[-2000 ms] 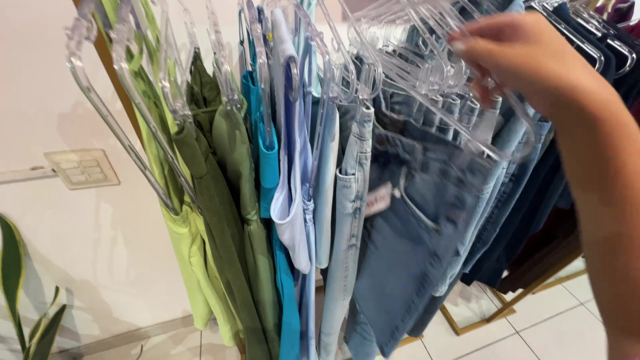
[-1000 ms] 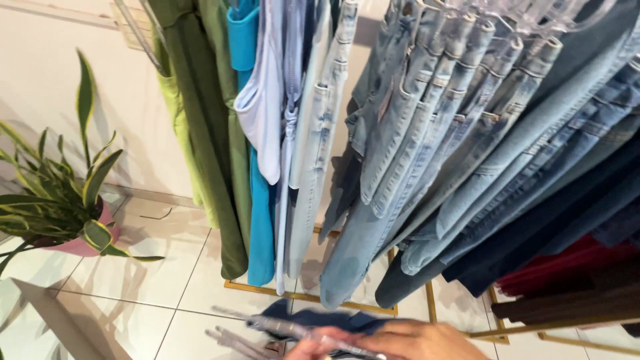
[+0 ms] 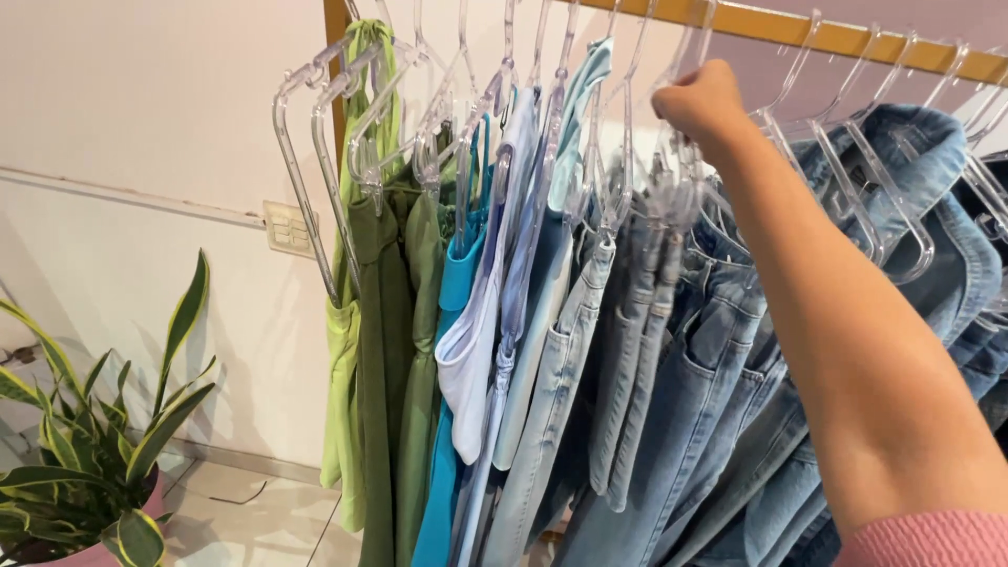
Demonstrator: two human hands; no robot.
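Observation:
My right hand [image 3: 701, 102], with a pink sleeve on its arm, is closed around clear plastic hangers just below the rail. Light-blue jeans [image 3: 630, 370] hang under this hand, slightly blurred. To their left are another pair of pale jeans [image 3: 555, 394], a lavender top [image 3: 472, 362], a turquoise garment [image 3: 457, 299], and green and lime garments [image 3: 342, 394]. Darker jeans [image 3: 701, 378] and a denim jacket [image 3: 906, 181] hang to the right, the jeans partly behind my forearm. My left hand is outside the view.
The golden clothes rail [image 3: 764, 35] runs across the top, with its upright at the left. A potted snake plant [image 3: 102, 449] stands on the tiled floor at the lower left. A wall socket plate [image 3: 290, 228] is behind the garments.
My right hand is now up at the hangers by the rail; one second ago, hands were low in the view near a hanger and dark denim. The view has tilted up.

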